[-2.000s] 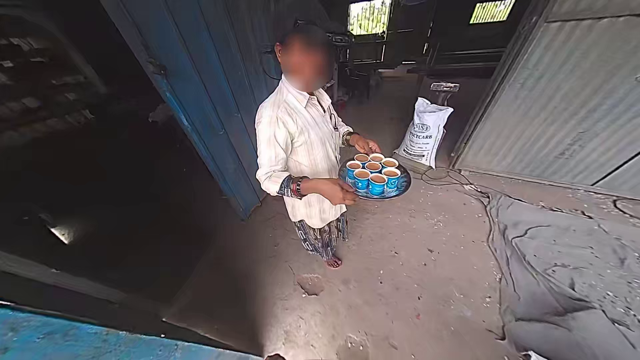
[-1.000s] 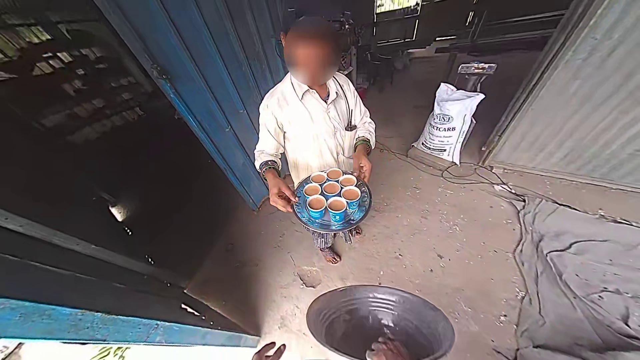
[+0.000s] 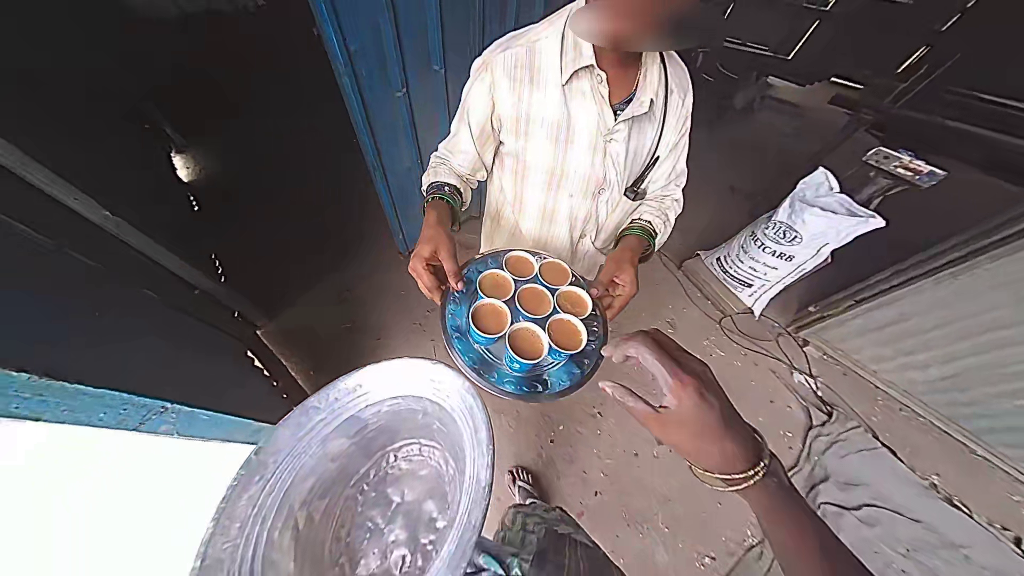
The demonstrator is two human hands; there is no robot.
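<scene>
A person facing me holds a round blue metal tray (image 3: 468, 364) by both sides. On it stand several small blue-and-white cups (image 3: 526, 344) filled with milky brown tea. My right hand (image 3: 680, 392), with bangles at the wrist, is just right of the tray's edge, thumb and fingers apart, holding nothing. A metal basin (image 3: 472, 448), tilted, fills the lower left, near the tray's lower edge. My left hand is not visible.
A white sack with printing (image 3: 788, 240) stands on the floor at the right, with cables (image 3: 740, 320) beside it. Grey cloth (image 3: 880, 496) lies at the lower right. A blue corrugated metal door (image 3: 400, 88) is behind the person.
The person with the tray appears much closer. The basin, absent two seconds ago, was at the bottom centre one second ago and is now at the lower left, tilted. My right hand has come up beside the tray.
</scene>
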